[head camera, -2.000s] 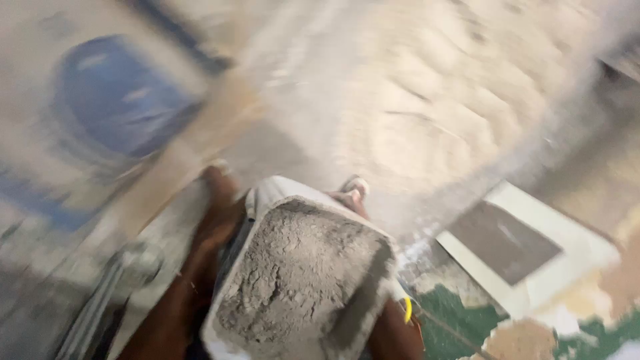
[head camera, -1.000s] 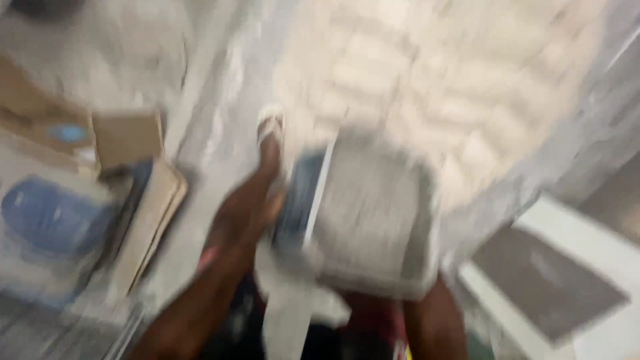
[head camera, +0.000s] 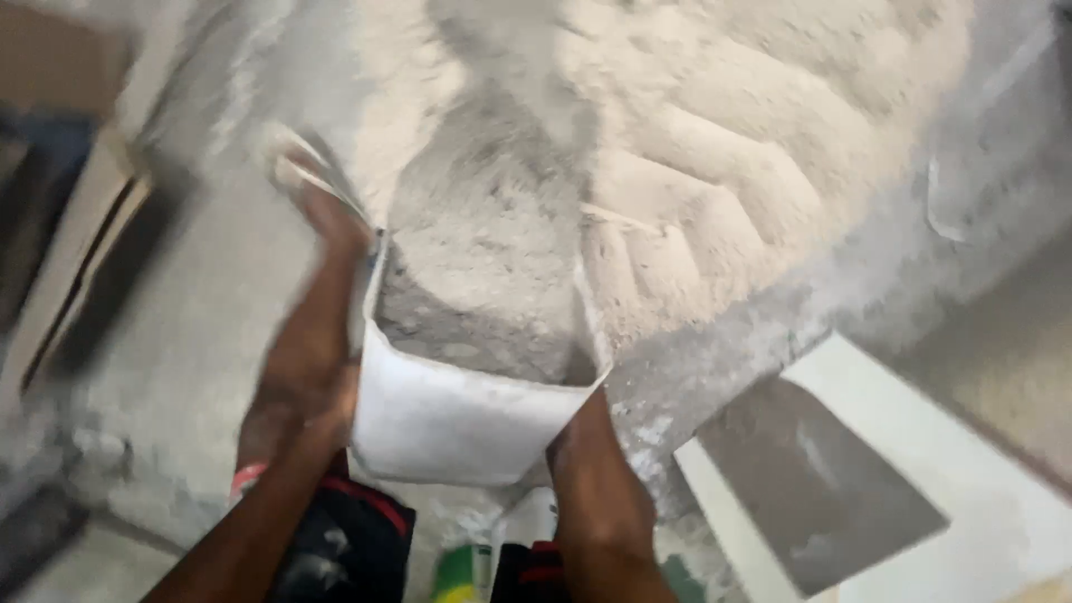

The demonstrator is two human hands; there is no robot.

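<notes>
A white plastic container [head camera: 469, 423], its mouth tipped away from me, stands between my legs at the centre. Grey powder [head camera: 494, 209] spills from it in a stream onto a pale powder heap [head camera: 712, 167] on the floor. My left hand [head camera: 347, 398] presses on the container's left side, its fingers mostly hidden. My right hand [head camera: 578, 419] is at the right side near the lower rim, largely out of sight behind the container wall; its grip cannot be made out.
A white panel with a grey rectangle [head camera: 821, 486] lies at the lower right. Cardboard [head camera: 75, 251] stands at the left edge. My sandalled foot [head camera: 310, 167] is left of the heap. A green and yellow item [head camera: 461, 574] sits at the bottom.
The container, upright and full of grey powder earlier, is now tipped forward, and grey powder lies over the pale heap. The view has shifted toward the heap.
</notes>
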